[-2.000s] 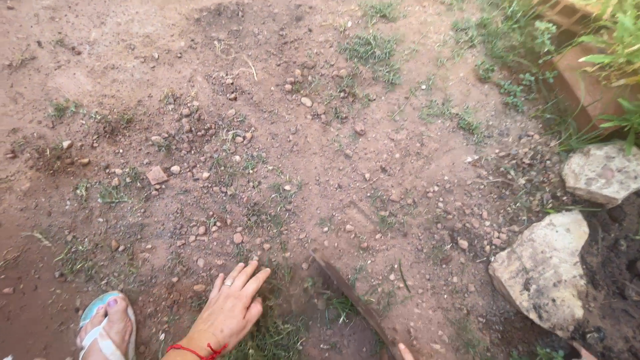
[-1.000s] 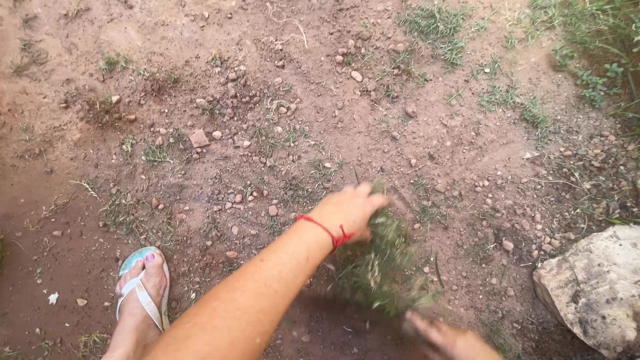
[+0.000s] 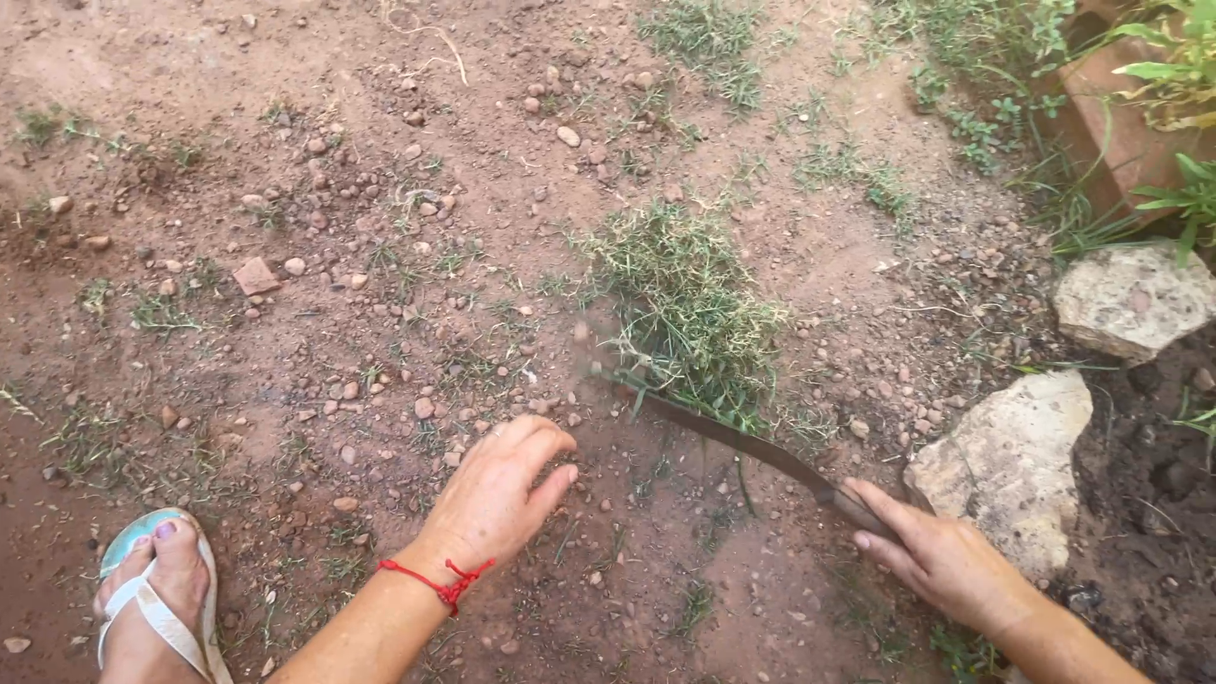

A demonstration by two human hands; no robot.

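My right hand is closed around the handle of a long, dark blade, perhaps a machete. The blade slants up and left along the lower edge of a loose clump of cut grass on the reddish soil. My left hand, with a red cord bracelet at the wrist, hangs over bare soil left of the blade. Its fingers are loosely bent and it holds nothing. The blade's far end is blurred at the grass.
Two pale rocks lie at the right, beside dark soil. A reddish brick or planter edge with plants is at the upper right. My foot in a flip-flop stands at the lower left. Pebbles and sparse grass dot the ground.
My left hand has drawn back left from beside the grass clump. The clump now lies where only sparse grass showed two seconds ago. The blade in my right hand has come into fuller view.
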